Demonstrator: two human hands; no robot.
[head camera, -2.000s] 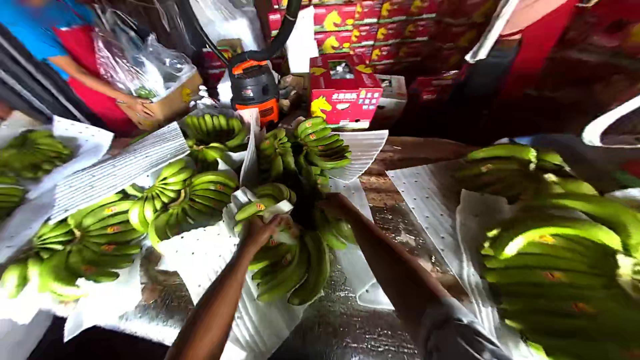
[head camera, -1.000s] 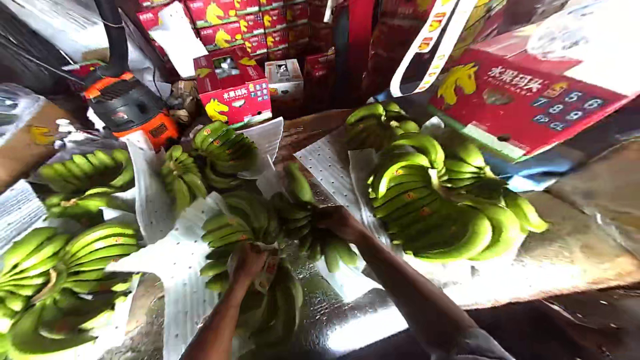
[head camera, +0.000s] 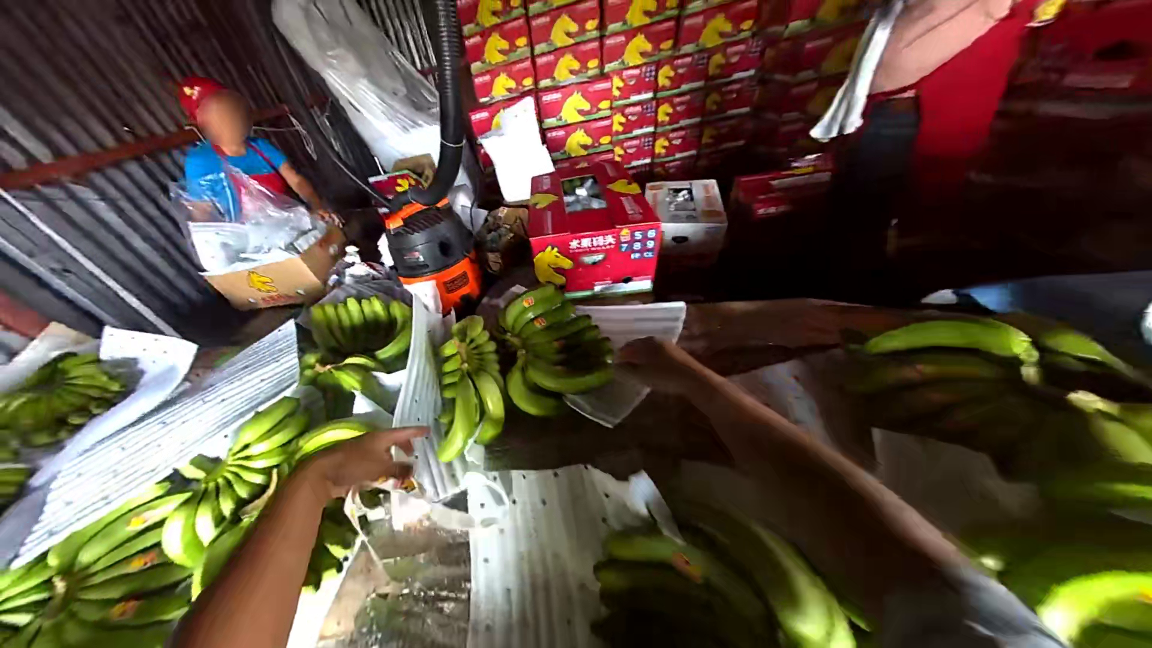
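Observation:
My left hand (head camera: 360, 461) reaches over the bunches on the left, its fingers apart beside a white perforated foam sheet (head camera: 418, 396). Just right of that sheet lie a small hand of green bananas (head camera: 470, 382) and a larger one (head camera: 553, 351). My right hand (head camera: 650, 362) is at the right edge of the larger one, over a pale sheet (head camera: 661, 321); whether it grips anything is not clear. Nearer to me, another banana hand (head camera: 711, 576) rests beside a ribbed foam sheet (head camera: 549, 558). More green bananas (head camera: 117, 576) lie at the left.
A red carton (head camera: 594, 243), a white carton (head camera: 688, 216) and an orange and black vacuum cleaner (head camera: 436, 252) stand behind the table. Stacked red cartons (head camera: 576, 103) line the back. A person (head camera: 238, 166) is at an open box (head camera: 279, 270), back left. Large bananas (head camera: 954, 369) lie at the right.
Both hands have come away from the banana hands they were touching in the middle and are now farther apart. The view has swung to the left since one second ago.

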